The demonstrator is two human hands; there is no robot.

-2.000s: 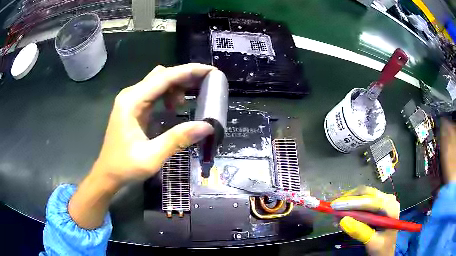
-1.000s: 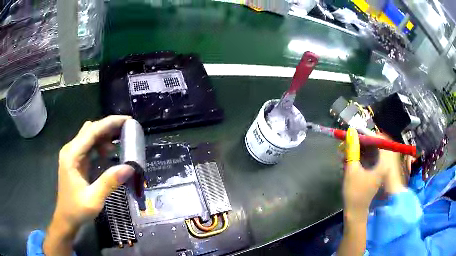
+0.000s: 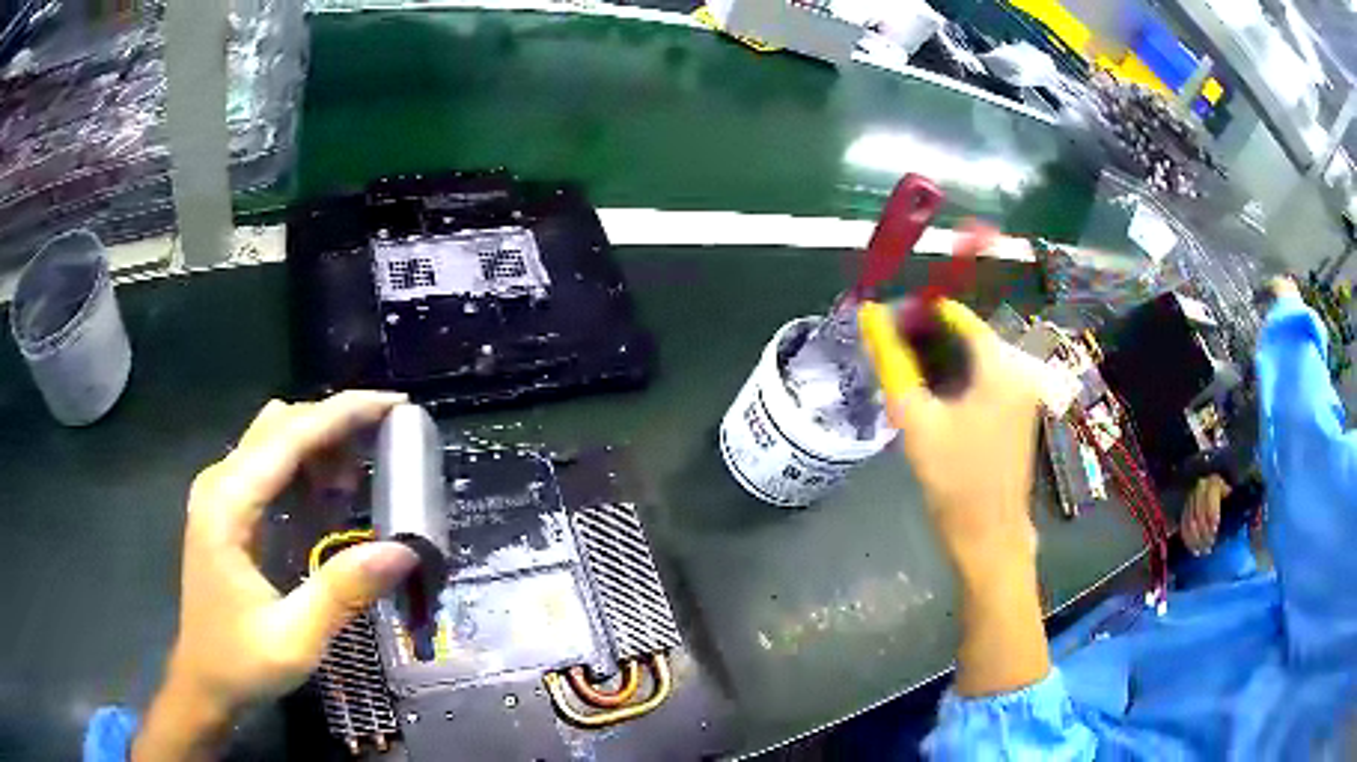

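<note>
My left hand (image 3: 246, 596) holds the grey squeegee (image 3: 412, 491) upright, its dark lower end over the left part of the paste-smeared stencil (image 3: 514, 618). The stencil lies on the black jig (image 3: 521, 730). Heatsink fins (image 3: 625, 581) show on both sides, with copper heat pipes (image 3: 610, 697) at the front. My right hand (image 3: 967, 462), with yellow finger cots, is at the right rim of the white paste tub (image 3: 767, 447), closed around the red-handled paste brush (image 3: 964, 261), which is blurred; its tip is hidden. A darker red spatula (image 3: 900, 231) stands in the tub.
A second black jig (image 3: 581, 335) lies behind the working one. A translucent cup (image 3: 75, 335) stands at far left. The green conveyor (image 3: 595, 134) runs behind a pale edging. At right are wired heatsinks (image 3: 1075, 462), a black box (image 3: 1161, 365) and another person's blue sleeve (image 3: 1310, 417).
My right hand has moved the brush from the stencil to beyond the tub, then back left to the tub's rim. The view has swung right. The left hand keeps its hold on the squeegee.
</note>
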